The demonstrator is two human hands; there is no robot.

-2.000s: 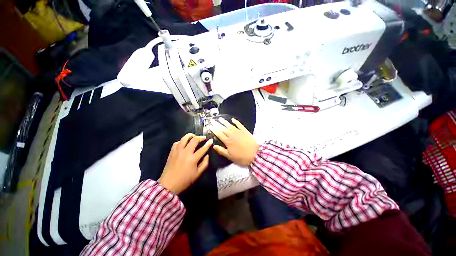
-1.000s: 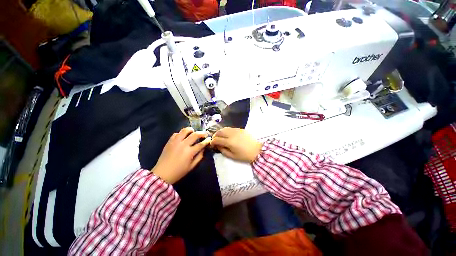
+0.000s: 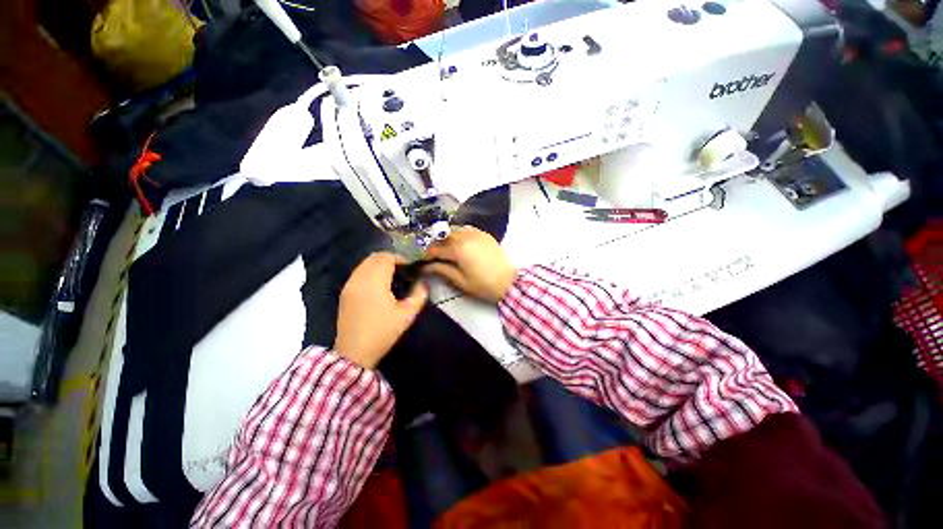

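A white industrial sewing machine [image 3: 579, 103] stands over the work. A large black garment panel [image 3: 248, 243] lies across the bed at left, under the presser foot area [image 3: 422, 229], and hangs over the front edge. My left hand [image 3: 374, 310] pinches the black cloth just in front of the presser foot. My right hand [image 3: 470, 266] grips the same cloth edge, its fingertips near the left ones. The fingers hide the exact spot held. Part of the black cloth also shows behind the needle.
Red-handled thread snips [image 3: 627, 215] lie on the bed under the arm. White stripes [image 3: 132, 444] show on the garment at left. A red slotted basket [image 3: 922, 300] is at far right. A black bundle with a red-orange tie [image 3: 145, 170] is behind left. A pale blue bin [image 3: 486, 39] stands behind the machine.
My left hand has turned more upright and both hands now pinch the cloth edge together. The black panel's front part has shifted right over the table edge. The view has moved slightly.
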